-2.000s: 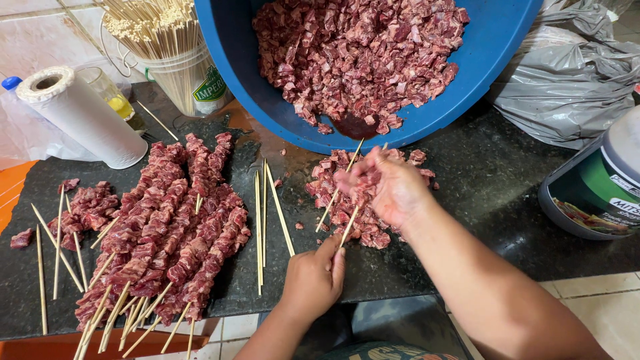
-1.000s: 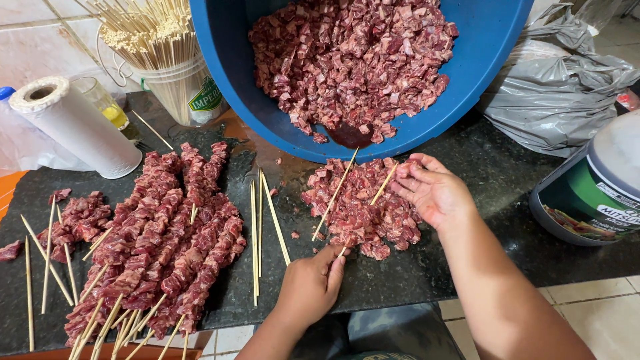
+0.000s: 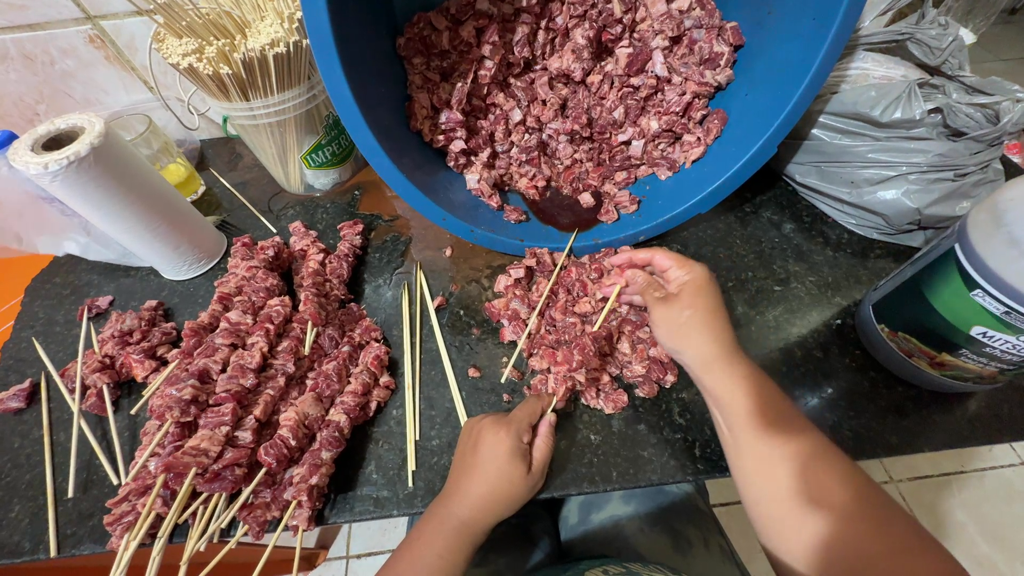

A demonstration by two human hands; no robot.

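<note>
My left hand [image 3: 506,452] grips the lower end of a wooden skewer at the counter's front edge. My right hand [image 3: 672,300] has its fingertips by the upper part of a skewer [image 3: 607,308], over a heap of raw meat cubes [image 3: 592,344]; whether they pinch a cube is hard to tell. The skewer's middle is hidden among the meat. Another bare skewer [image 3: 540,306] lies across the heap. To the left, loaded meat skewers [image 3: 256,360] are piled up, with several bare skewers [image 3: 416,360] between them and my left hand.
A tilted blue tub [image 3: 344,104] of cubed meat stands behind the heap. A bucket of skewers [image 3: 280,128], a paper towel roll [image 3: 136,200] and a glass [image 3: 160,152] are back left. A grey plastic bag [image 3: 896,152] and a large bottle [image 3: 960,296] stand right. More meat [image 3: 136,344] lies far left.
My right hand has moved right and away from the skewer lying on the heap since two seconds ago. My left hand keeps its grip near the counter's front edge.
</note>
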